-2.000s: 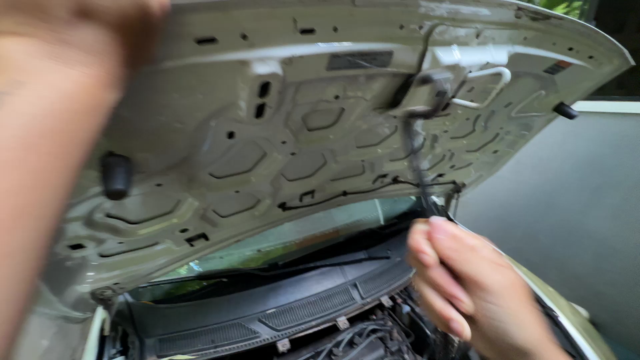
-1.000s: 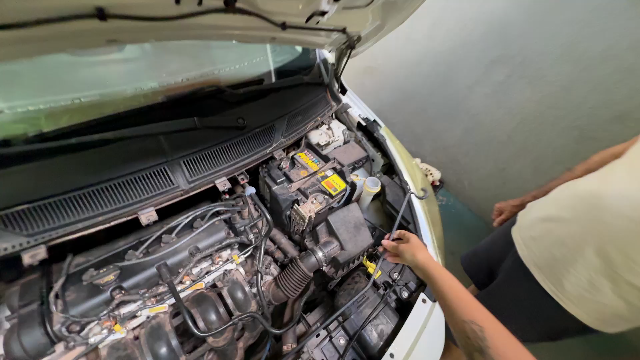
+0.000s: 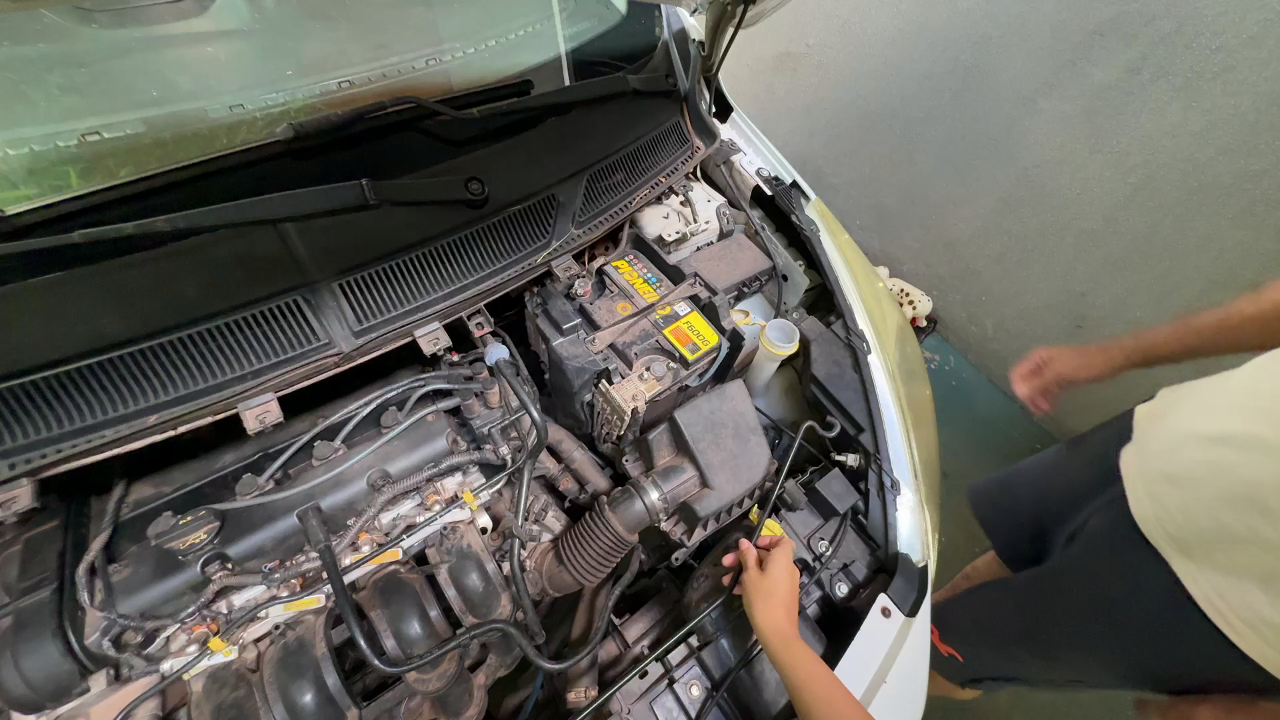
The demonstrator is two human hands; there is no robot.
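Note:
My right hand point(image 3: 768, 585) grips a thin black hood prop rod point(image 3: 680, 632) near its middle, low in the right part of the engine bay. The rod's hooked upper end point(image 3: 822, 428) lies beyond the hand, beside the black air filter box point(image 3: 708, 450). Its lower end runs out at the bottom edge of the view. Left of my hand is the ribbed air intake hose point(image 3: 590, 545). A yellow dipstick handle or cap point(image 3: 768, 522) sits just past my fingers. My left hand is out of view.
A car battery point(image 3: 640, 320) and an open-topped white reservoir point(image 3: 775, 345) sit farther back. The engine point(image 3: 400, 460) fills the left. Outside the right fender point(image 3: 890, 400), a person point(image 3: 1180, 500) stands by a grey wall point(image 3: 1000, 150). The windshield point(image 3: 250, 80) is behind.
The view has dropped from the raised hood's underside to the engine bay. My left hand, raised near the hood at first, has left view. My right hand has lowered the rod into the bay.

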